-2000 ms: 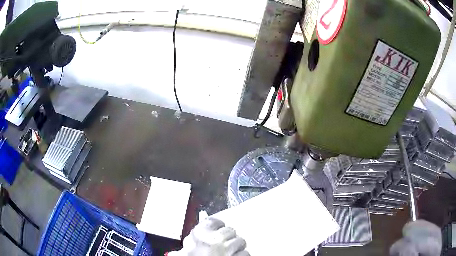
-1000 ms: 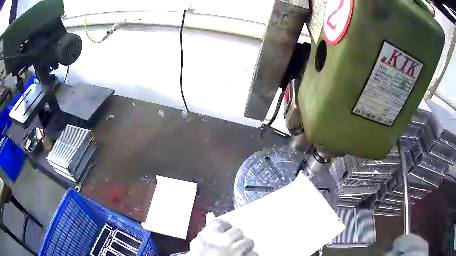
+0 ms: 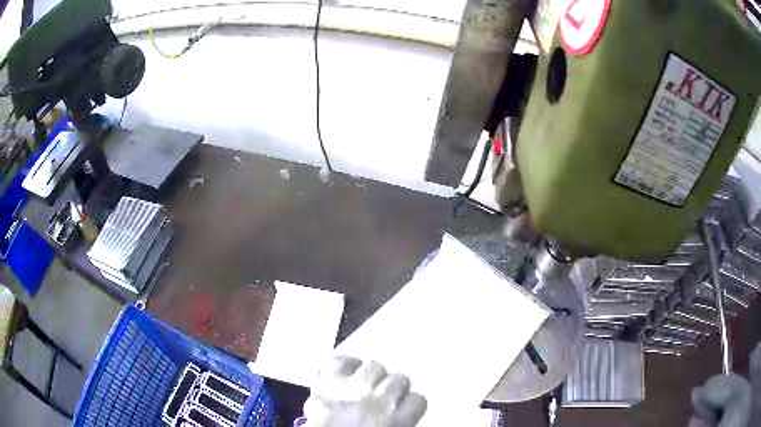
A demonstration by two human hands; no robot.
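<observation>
A heat sink (image 3: 442, 325) with a glaring white flat face lies over the round drill table (image 3: 546, 359), below the chuck (image 3: 551, 268). My gloved left hand (image 3: 363, 397) holds its near left edge; the fingertips are partly hidden. My gloved right hand (image 3: 723, 399), cut off by the right edge region, is closed round the lower end of the feed handle (image 3: 716, 292). The drill press head (image 3: 634, 133) hangs above. Whether the bit touches the heat sink cannot be told.
Another white-faced plate (image 3: 299, 332) lies on the bench (image 3: 275, 221). The blue basket (image 3: 125, 367) holds toothed frames at lower left. Heat sink stacks stand at right (image 3: 659, 292) and left (image 3: 129, 242). A second drill press (image 3: 62, 62) stands far left, with a wrench (image 3: 153, 286) by the left stack.
The heat sink has moved up and left over the drill table, uncovering the table's front right part. My right hand has shifted right with the handle. The whole view has shifted slightly.
</observation>
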